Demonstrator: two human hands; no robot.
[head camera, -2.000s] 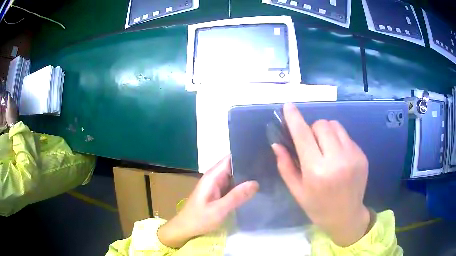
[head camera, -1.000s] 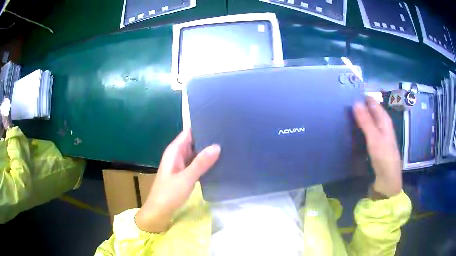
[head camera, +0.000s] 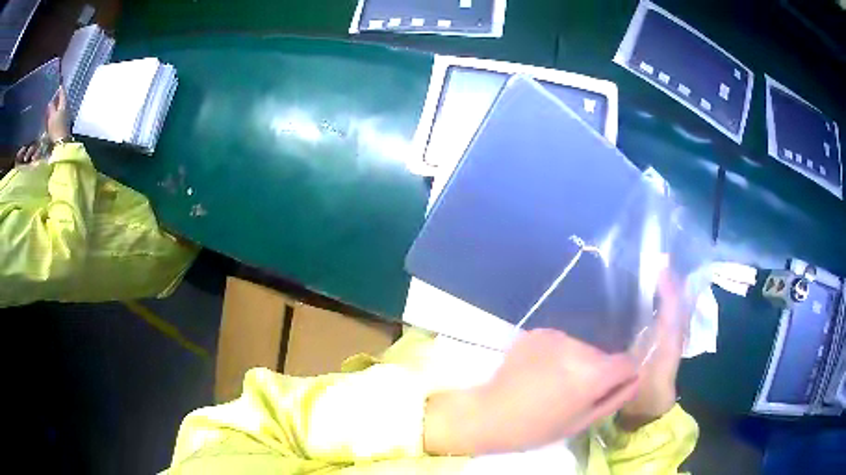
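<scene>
A tablet (head camera: 519, 204) shows its dark grey-blue back, turned at a slant over white sheets (head camera: 450, 315) and partly over another tablet. Glossy clear film (head camera: 654, 223) lies crinkled over its right end, and a bright line runs down from the partly covered logo. My left hand (head camera: 547, 385) is at the near edge, its fingertips closed together on the film. My right hand (head camera: 659, 353) is upright at the right end, partly behind the film and blurred; whether it grips the film or the tablet cannot be told.
A screen-up tablet (head camera: 594, 109) lies beyond, with others in white borders at the far side. White cloth (head camera: 702, 320) and a small metal fixture (head camera: 787, 287) are at right, near stacked tablets. At left are a pale stack (head camera: 116, 100) and a coworker's yellow sleeve. Cartons (head camera: 339, 341) stand below the bench.
The tablet has turned to a slant and its camera corner is no longer visible. My left hand has left its left edge and moved right. Film now bunches at the right end. The view has shifted.
</scene>
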